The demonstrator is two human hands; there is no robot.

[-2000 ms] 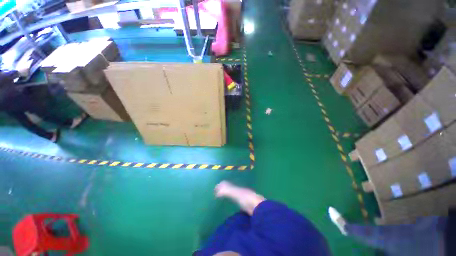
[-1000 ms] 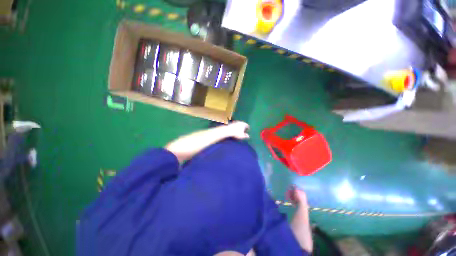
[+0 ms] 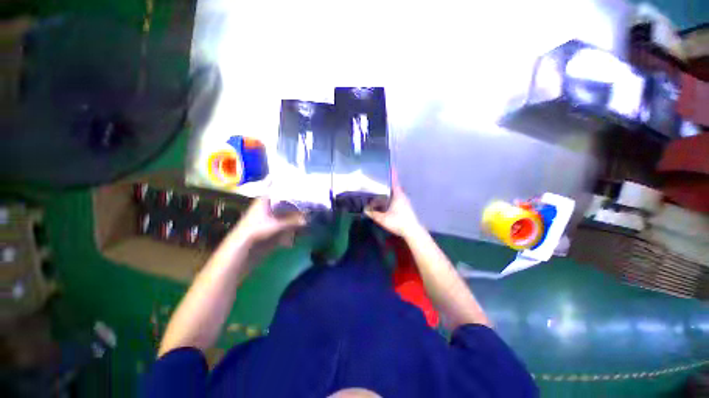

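Two black product boxes lie side by side at the near edge of the shiny metal table; the left box (image 3: 305,148) sits slightly nearer than the right box (image 3: 361,144). My left hand (image 3: 268,221) holds the near left corner of the left box. My right hand (image 3: 395,211) holds the near right corner of the right box. Their far ends rest over the table (image 3: 443,140). An open shipping carton (image 3: 148,253) with several black boxes in it stands on the floor at the left, partly behind my left forearm.
A blue tape dispenser (image 3: 250,159) lies on the table at the left, another (image 3: 548,214) at the right edge. A wrapping machine (image 3: 579,82) is at the far right. A floor fan (image 3: 97,109) stands left. A red stool (image 3: 412,288) is partly under me.
I have turned to face the table. Both hands, empty and low before, are now on the two black boxes. The carton now shows at the left.
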